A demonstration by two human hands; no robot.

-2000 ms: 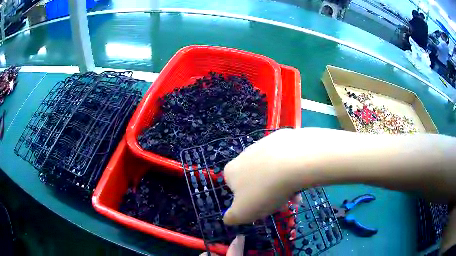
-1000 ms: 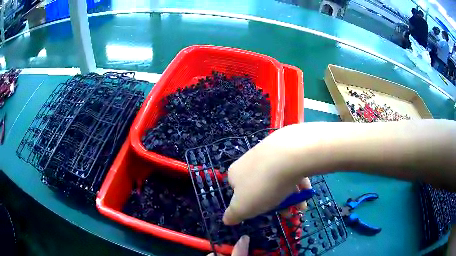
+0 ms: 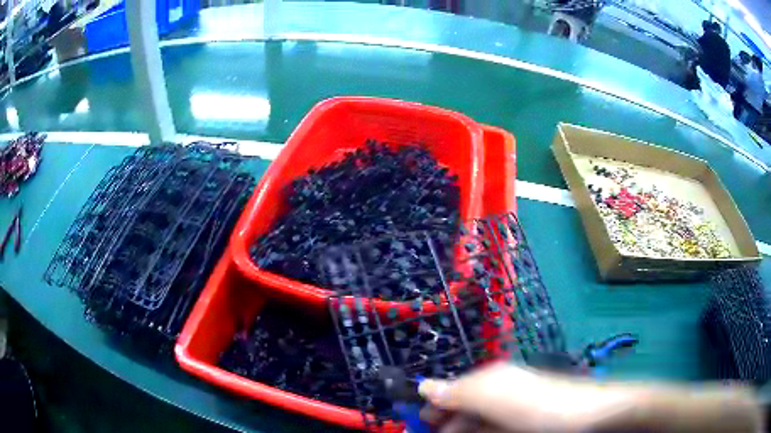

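A black sprue frame (image 3: 369, 347) with small round parts lies tilted over the front of the upper red basket (image 3: 338, 108) and the lower red basket (image 3: 279, 397). My right hand (image 3: 473, 402), blurred at the bottom edge, is closed on blue-handled side cutters (image 3: 410, 414). Their dark head is over the frame's lower part; whether the jaws touch it is unclear. My left hand is not in view. Dark small moulded parts (image 3: 363, 203) are heaped in the upper basket, with more in the lower one.
Untidy open black grids (image 3: 152, 237) lie left of the baskets. Blue-handled pliers (image 3: 610, 347) lie right, partly hidden by my forearm. A cardboard tray (image 3: 655, 266) holds small mixed pieces. A stack of black grids (image 3: 737, 326) is at far right. A metal post (image 3: 148, 76) stands behind; people are far right.
My right hand has moved down, off the upper part of the frame, showing more of it. The frame's right side is now raised higher. My left fingertip has gone from view. The scene sits slightly lower.
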